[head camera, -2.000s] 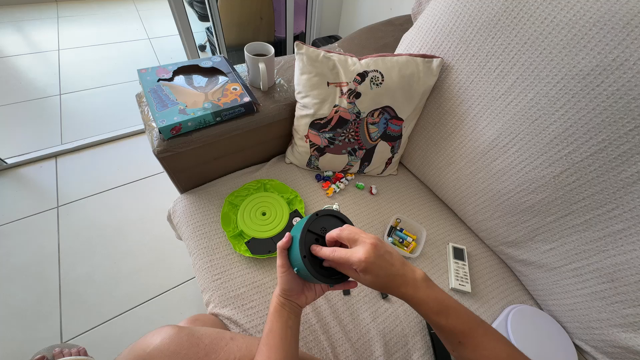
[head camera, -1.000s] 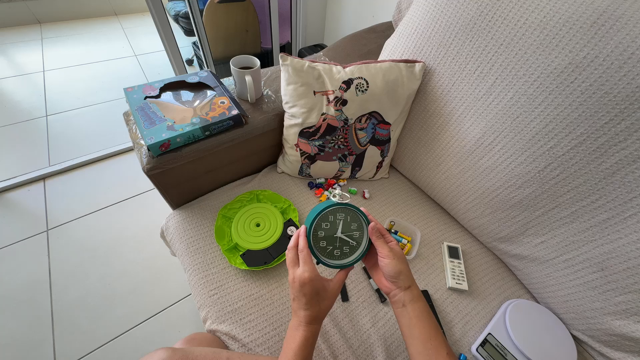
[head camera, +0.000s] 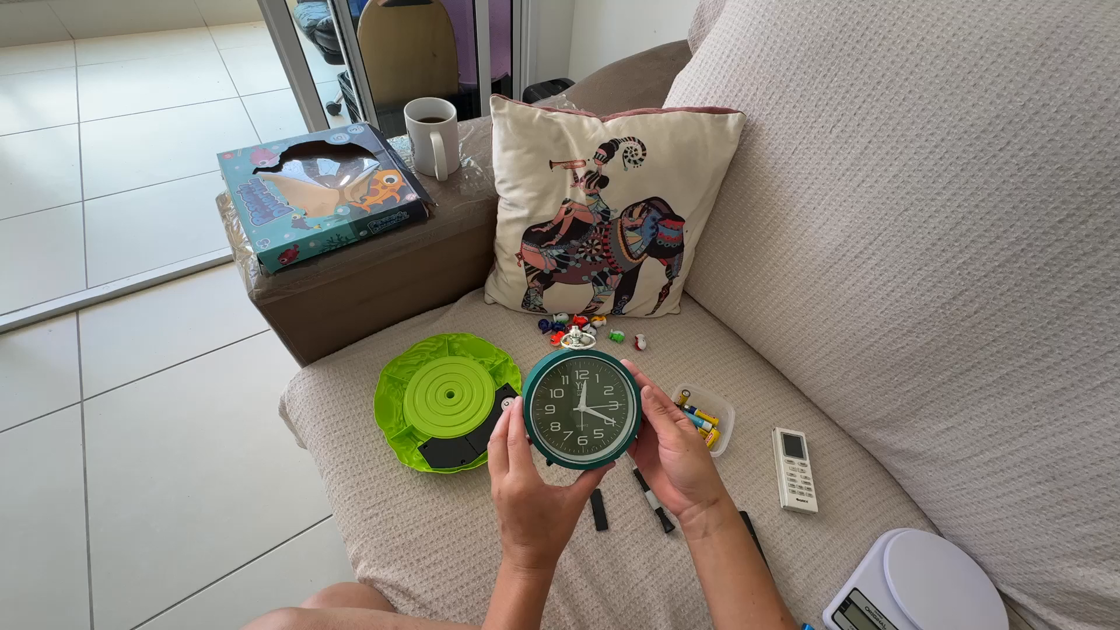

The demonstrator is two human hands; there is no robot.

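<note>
A round teal alarm clock (head camera: 582, 409) is held upright between both hands, its dark dial facing me. My left hand (head camera: 535, 490) grips its lower left side, and my right hand (head camera: 678, 446) its right side. To the left of the clock lies a green plastic toy base (head camera: 449, 398) with a black part. Behind the clock are several small colourful toy figures (head camera: 616, 336). Beyond my right hand a clear plastic tub (head camera: 724, 413) holds several batteries (head camera: 703, 413). Below the clock lie a small black cover (head camera: 598, 510) and a black-and-grey screwdriver-like tool (head camera: 654, 500).
On the sofa's armrest (head camera: 376, 280) are a toy box (head camera: 324, 197) and a white mug (head camera: 432, 140) with dark liquid. A cushion (head camera: 604, 210) leans at the back. At the right lie a white remote control (head camera: 794, 470) and a kitchen scale (head camera: 941, 582).
Two seconds ago the clock's black back faced me, with my right fingers on it. It has been turned so that the dial faces me, and my right hand has moved to its side.
</note>
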